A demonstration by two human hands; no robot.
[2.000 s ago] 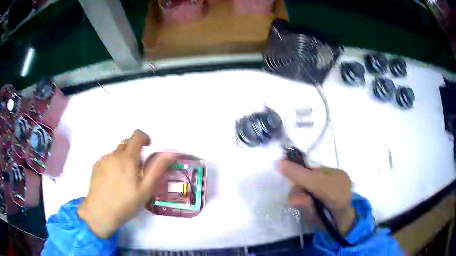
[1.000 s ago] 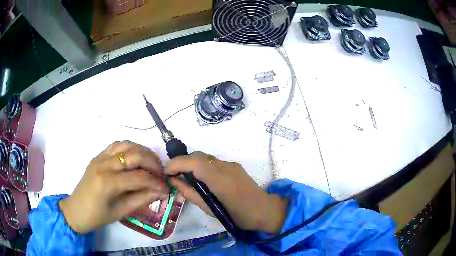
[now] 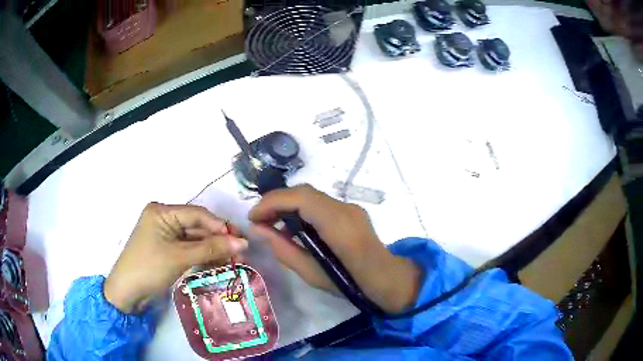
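My left hand (image 3: 180, 247) pinches the thin red and black lead wires (image 3: 233, 259) just above the pink speaker housing (image 3: 268, 310). The housing lies open side up, with a green frame (image 3: 200, 326) and a small white and yellow block (image 3: 235, 311) inside. My right hand (image 3: 331, 236) holds the black soldering iron (image 3: 319, 247), its tip pointing up and away. The iron's barrel crosses in front of the speaker driver (image 3: 280, 148) and hides part of it; whether they touch I cannot tell. A thin solder wire (image 3: 208, 187) runs from the driver toward my left hand.
The fume fan (image 3: 303, 39) stands at the back, beside a cardboard box (image 3: 176, 42). Several spare drivers (image 3: 453, 49) lie upper right. A clear tube (image 3: 369, 120) curves past small grey strips (image 3: 335, 135). Pink units (image 3: 14, 271) stand at the left edge.
My hands have moved apart from each other, uncovering the housing and the pinched wires. The iron now overlaps the driver. The view has shifted, so the fan and spare drivers appear further left.
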